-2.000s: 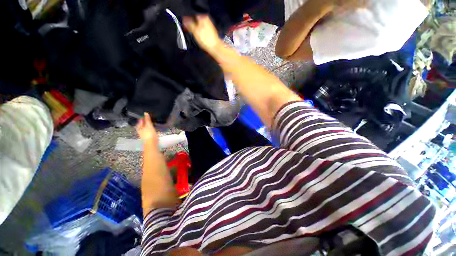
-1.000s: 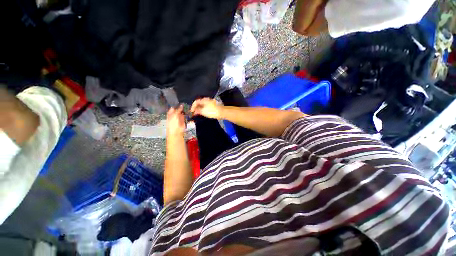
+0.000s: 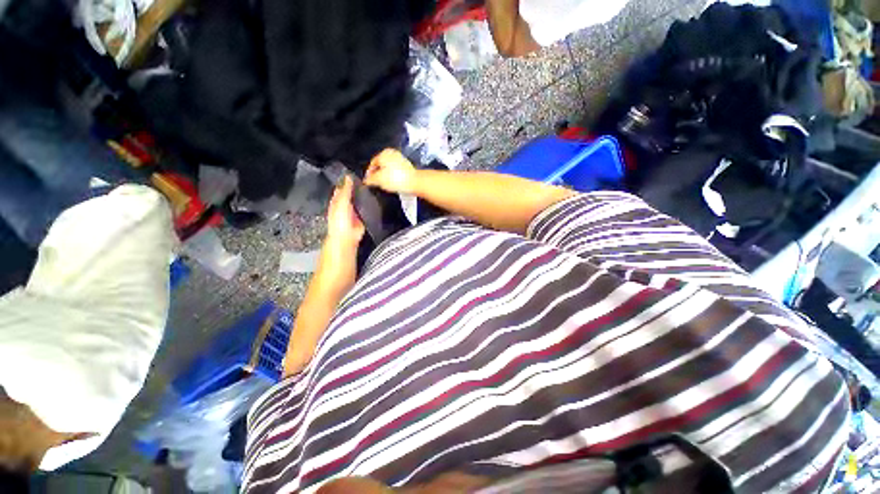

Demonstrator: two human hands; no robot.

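Observation:
A dark cloth piece [image 3: 370, 206] hangs between my hands, close to my body. My left hand [image 3: 341, 214] holds its left side, fingers pointing up. My right hand [image 3: 391, 173] pinches at its upper edge, close to the left fingertips. The fingertips are small and blurred, so any small tool there cannot be made out. A large black garment [image 3: 318, 77] is spread just beyond my hands; whether the held cloth is part of it is unclear.
Seated people in white clothing [image 3: 106, 280] are at the left and top. Blue crates [image 3: 591, 162] stand right and lower left. Dark garments [image 3: 724, 116] are heaped at the right. Clear plastic [image 3: 436, 101], a white strip [image 3: 299, 261] and grey scraps [image 3: 217, 181] lie around the speckled floor.
My hands were wide apart on the black garment with white trim; they have come together near my body. The view has shifted, and the left person's white clothing shows further in.

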